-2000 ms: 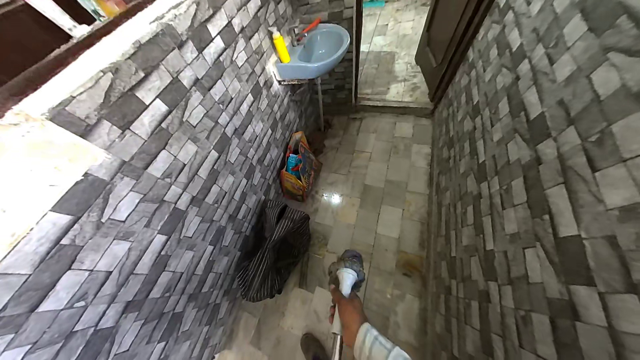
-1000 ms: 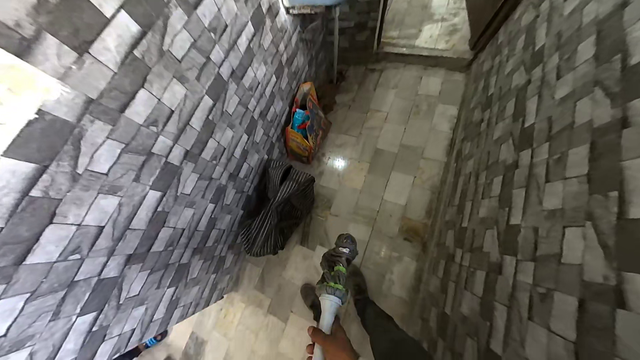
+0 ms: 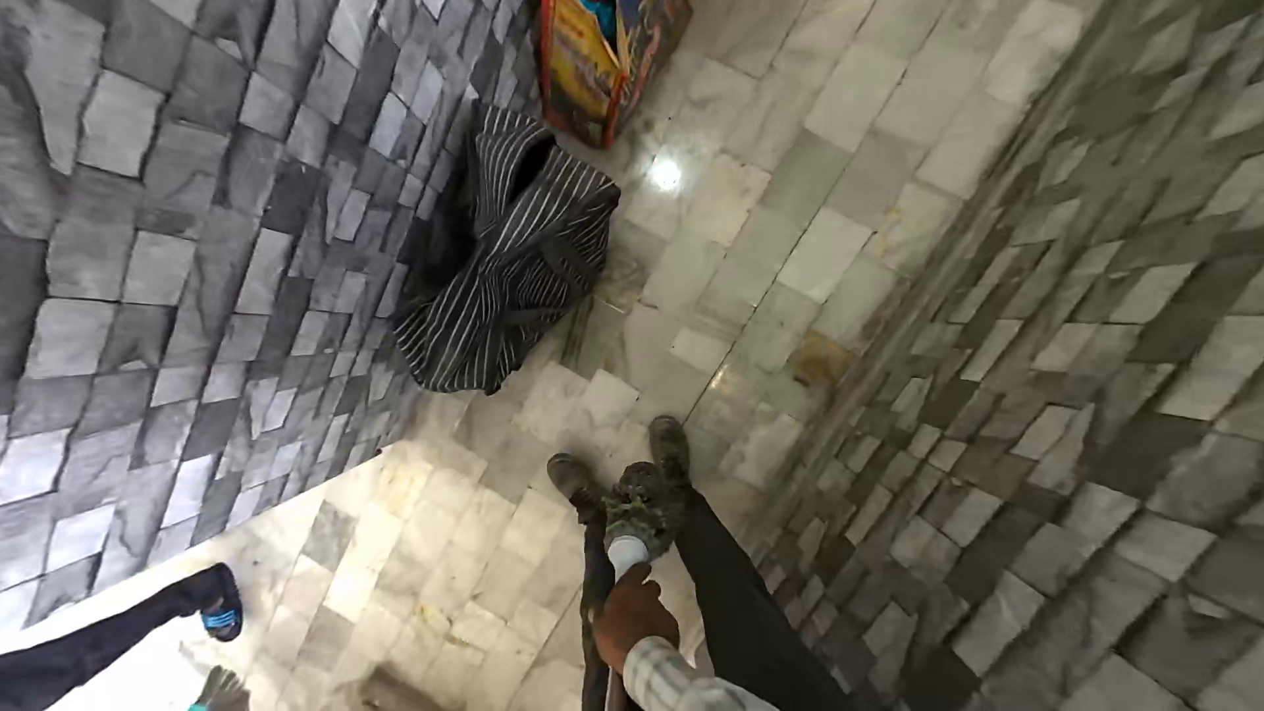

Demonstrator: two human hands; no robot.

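My right hand (image 3: 635, 620), its arm in a checked light sleeve, grips the handle of a mop just behind its white collar (image 3: 626, 553). The mop's dark, bunched head (image 3: 637, 504) points away from me and appears between my shoes. Whether it touches the floor, I cannot tell. My left hand is out of the frame. Ahead and to the left, a dark striped cloth or bag (image 3: 523, 267) lies against the wall. Beyond it stands a colourful shopping bag (image 3: 592, 69) with something blue inside.
Grey stone-patterned walls rise on the left (image 3: 197, 247) and right (image 3: 1116, 425) of the tiled floor. The left wall ends at a corner. Past it are another person's dark trouser leg and shoe (image 3: 221, 604), and a bristled end (image 3: 225, 688) near the bottom edge.
The view has tilted down sharply, so the washbasin and doorway are out of frame. The mop head is now close to my shoes. Another person's leg shows more fully at lower left.
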